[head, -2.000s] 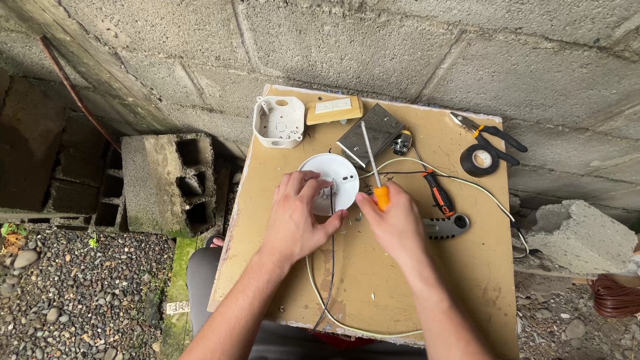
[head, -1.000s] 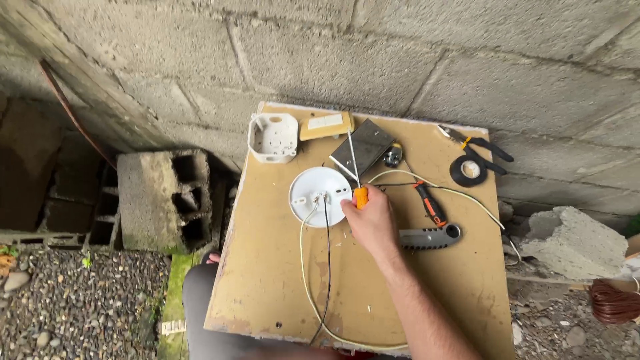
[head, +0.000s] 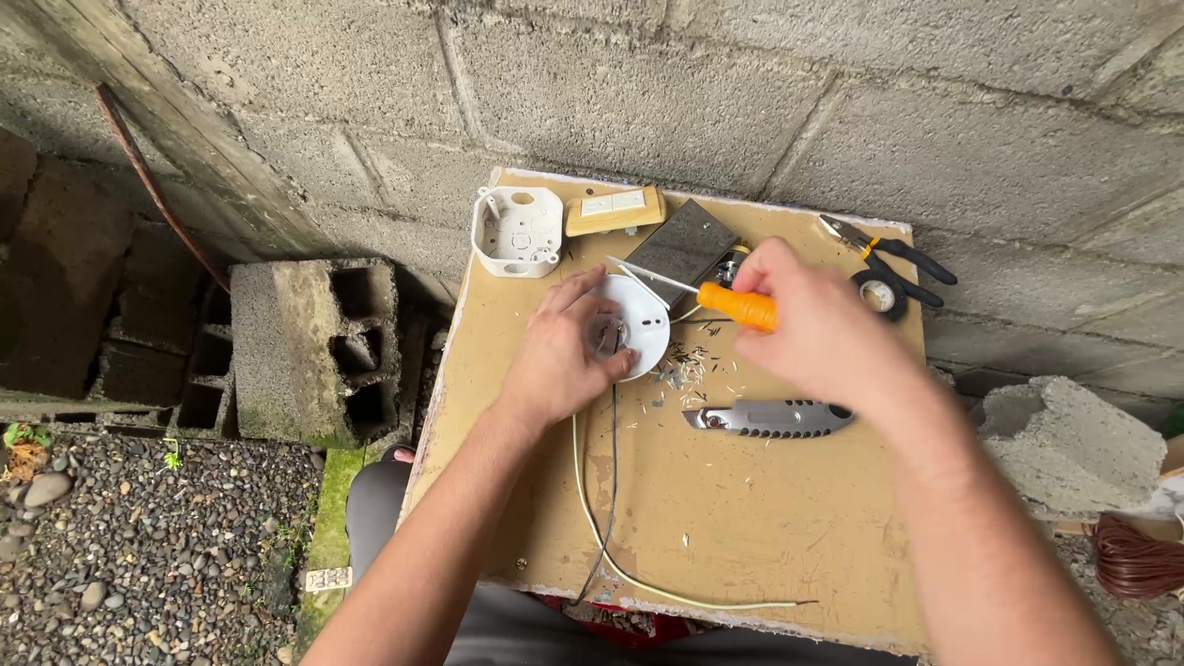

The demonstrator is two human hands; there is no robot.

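My left hand [head: 573, 347] grips a round white plastic lamp holder base [head: 652, 319] near the middle of the board, fingers around its raised centre. A black wire [head: 612, 462] and a cream wire [head: 581, 490] run from beneath that hand toward the near edge. My right hand [head: 805, 314] holds a screwdriver by its orange handle [head: 735, 305]; the shaft points left, its tip above the base's top edge. Wire scraps [head: 689, 375] lie right of the base. A grey utility knife [head: 772, 419] lies below my right hand.
Along the back of the wooden board [head: 740, 518] are a white junction box [head: 518, 231], a wood-tone switch plate [head: 615, 211], a dark metal plate [head: 683, 250], pliers [head: 893, 250] and black tape [head: 879, 294]. A block wall [head: 601, 102] stands behind; a hollow block [head: 310, 351] sits left.
My left hand, out of view one second ago, is back on the lamp holder base. The screwdriver, more upright before, now points left, and my right hand is raised off the board.
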